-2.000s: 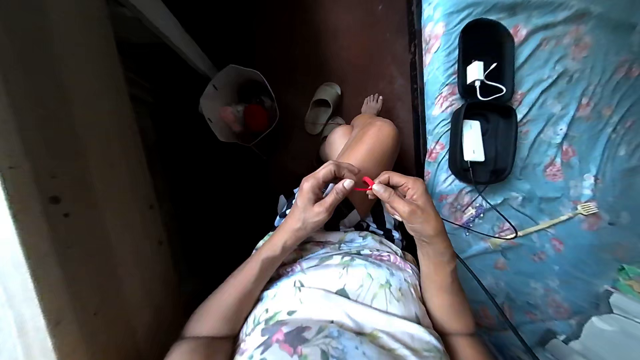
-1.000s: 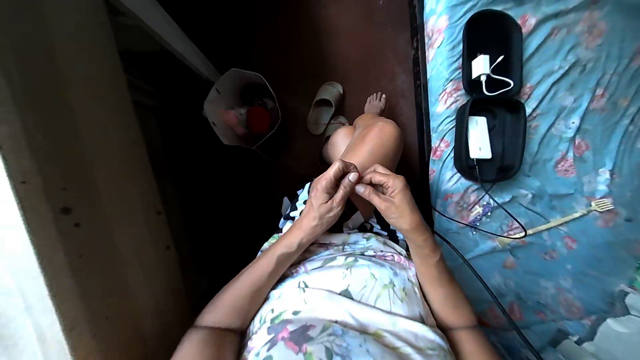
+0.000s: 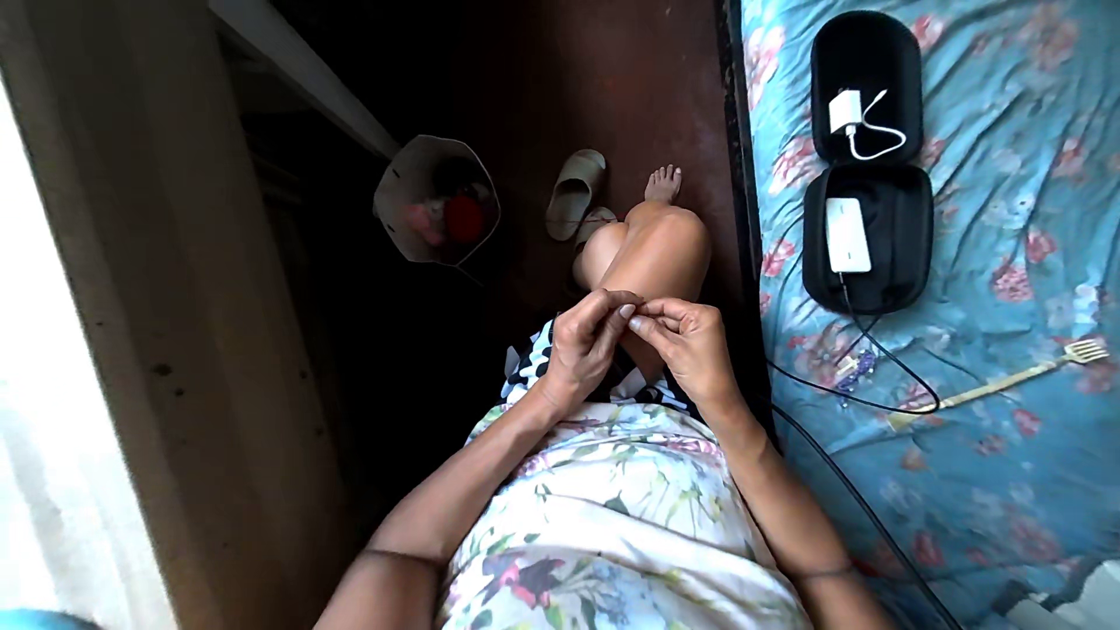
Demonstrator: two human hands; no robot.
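Note:
My left hand (image 3: 584, 346) and my right hand (image 3: 691, 346) meet above my lap, with thumbs and forefingers pinched close together at the fingertips. Whatever lies between the fingertips is too small or too hidden to make out. My bare knee (image 3: 669, 241) is just beyond the hands. A floral shirt (image 3: 612, 525) covers my torso below them.
On the floral bedsheet (image 3: 1006, 472) at right, an unzipped black case (image 3: 910, 236) holds a white power bank (image 3: 848, 234) and a white charger (image 3: 845, 111). A backscratcher (image 3: 997, 383) and black cable lie near. A bin (image 3: 394, 206) with red things and a slipper (image 3: 573, 194) stand on the floor.
Two seconds ago a small red thing showed between my fingertips; it is out of sight now. My hands have come closer together.

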